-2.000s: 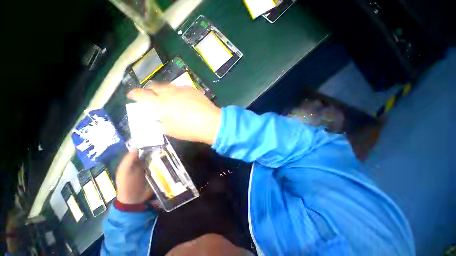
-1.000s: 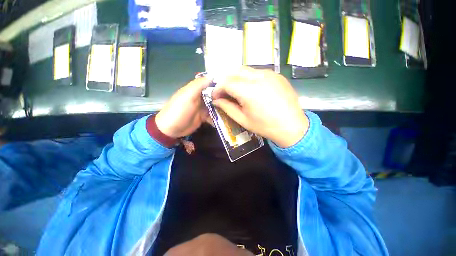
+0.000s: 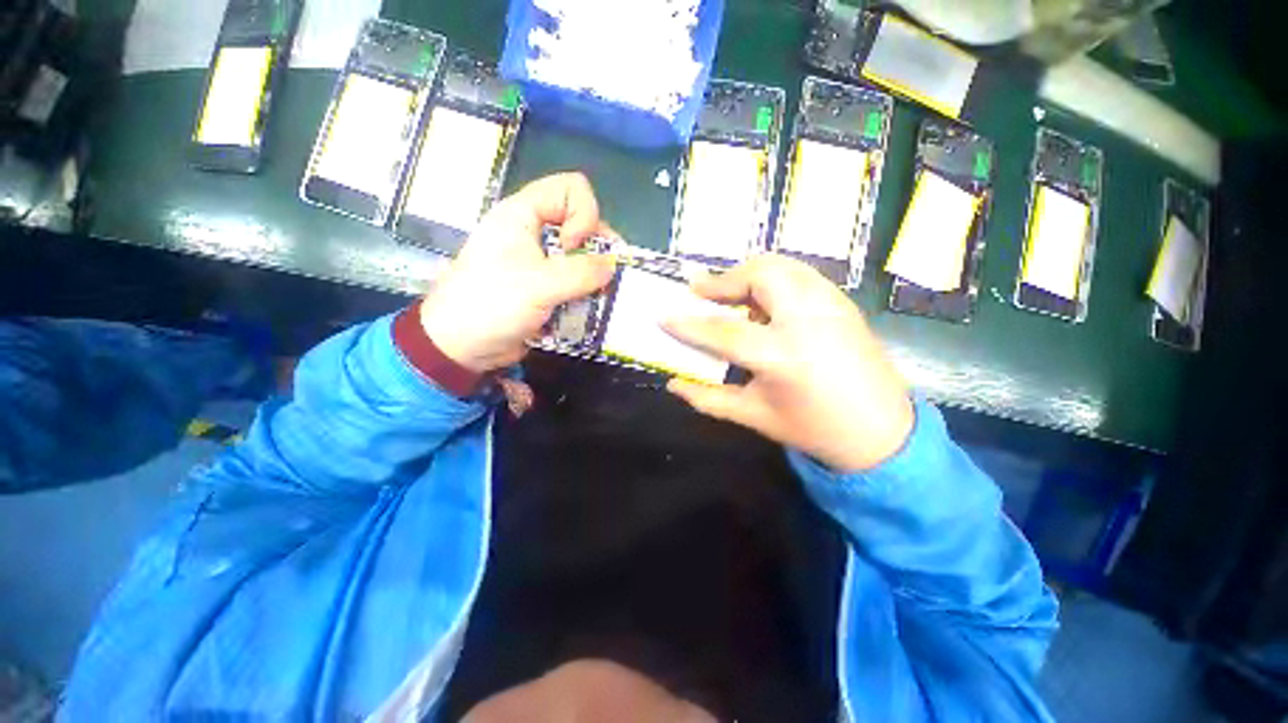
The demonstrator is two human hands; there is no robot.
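A phone body (image 3: 576, 322) is held crosswise between both hands, above the wearer's lap in front of the bench edge. A white battery (image 3: 647, 322) with a yellow edge lies in or on it. My left hand (image 3: 506, 280) grips the board end, with thumb and finger at its upper part. My right hand (image 3: 798, 353) holds the other end, fingers over the battery and its edge. Whether the battery is fully seated cannot be told. The blue parts bin (image 3: 607, 116), full of small white pieces, stands on the bench beyond the hands.
Several phone bodies with batteries stand in a row on the green bench (image 3: 148, 191), left and right of the bin. A loose battery (image 3: 918, 65) lies crosswise at the back right. White sheets (image 3: 339, 31) lie at the back left. Another person's blue sleeve (image 3: 106, 403) shows at far left.
The held phone body has turned from steeply slanted to nearly crosswise, and a battery now covers its bay. My right hand has moved to its far end. The camera view has shifted.
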